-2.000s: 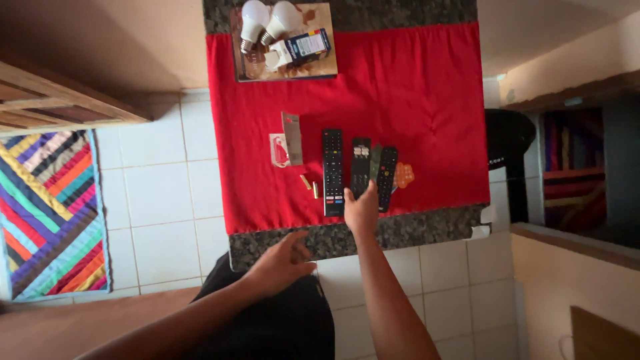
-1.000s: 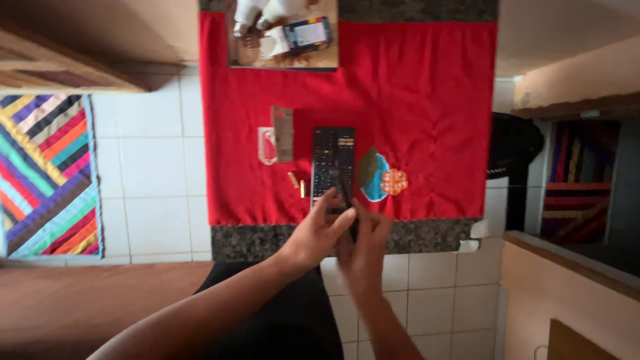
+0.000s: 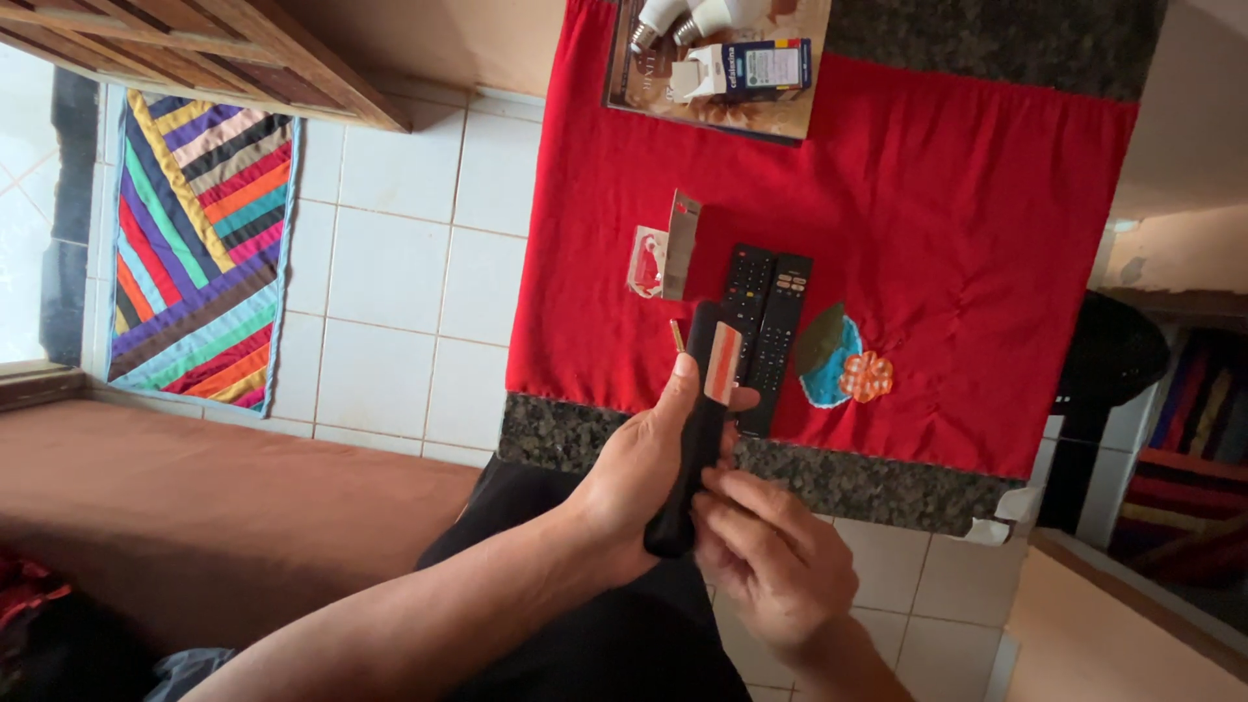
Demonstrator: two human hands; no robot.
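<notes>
My left hand [image 3: 634, 458] grips a black remote control [image 3: 700, 429], which is tilted up over the near edge of the table and shows a pale and orange strip near its top. Against the lower part of that remote rest the fingers of my right hand [image 3: 775, 556]; whether they grip it I cannot tell. Behind it, two more black remotes, one [image 3: 749, 278] partly hidden and one [image 3: 780, 331] beside it, lie on the red cloth [image 3: 936, 244]. A small brass-coloured cylinder [image 3: 678, 334] lies left of them, near an opened blister and card package [image 3: 681, 244].
At the far side, a book or magazine [image 3: 717, 122] holds light bulbs [image 3: 717, 18] and a small open carton [image 3: 770, 68]. The cloth covers a dark granite table [image 3: 877, 473]. A black stool or chair [image 3: 1111, 351] stands right, a striped mat [image 3: 205, 253] left.
One remote has been lifted off the cloth and is now in my left hand. Two seconds ago my right hand was on the remotes on the table and my left hand was empty.
</notes>
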